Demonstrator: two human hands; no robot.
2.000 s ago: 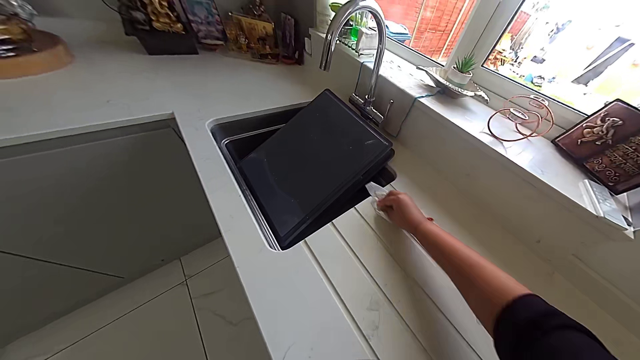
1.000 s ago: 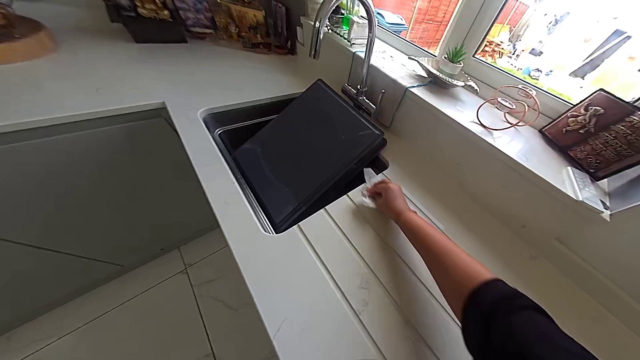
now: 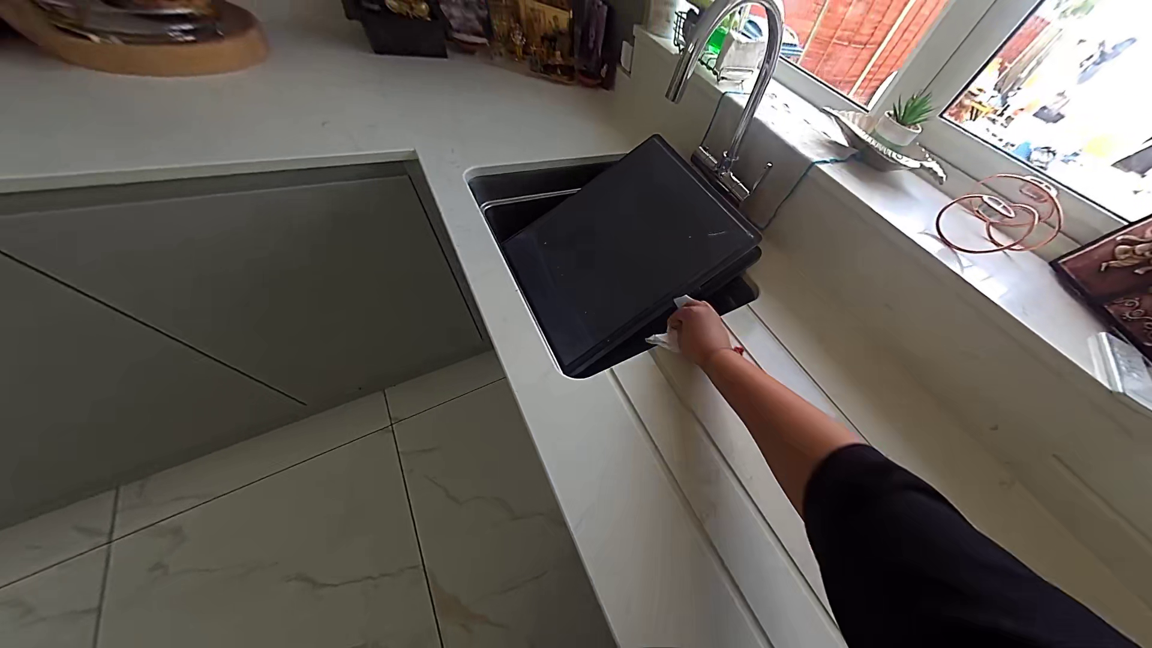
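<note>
My right hand (image 3: pixel 700 331) is closed around a crumpled white cloth or wipe (image 3: pixel 664 340) at the near right corner of the sink, over the grooved drainer (image 3: pixel 720 423). Beside its fingers is the lower right side of a large, flat black panel or tray (image 3: pixel 630 243), which leans at a slant in the black sink (image 3: pixel 526 184), one corner standing up by the tap. A few small specks and a light streak show on its dark face. My left hand is out of the frame.
A chrome tap (image 3: pixel 760 81) arches behind the sink. On the windowsill stand a potted plant (image 3: pixel 900 121) in a dish, a copper wire ornament (image 3: pixel 999 211) and a framed relief (image 3: pixel 1116 270). A round wooden board (image 3: pixel 171 54) and ornaments line the back of the worktop (image 3: pixel 333 117).
My right hand, with the white cloth, has moved left along the near end of the sink, closer to the black panel's edge. The panel still leans in the sink.
</note>
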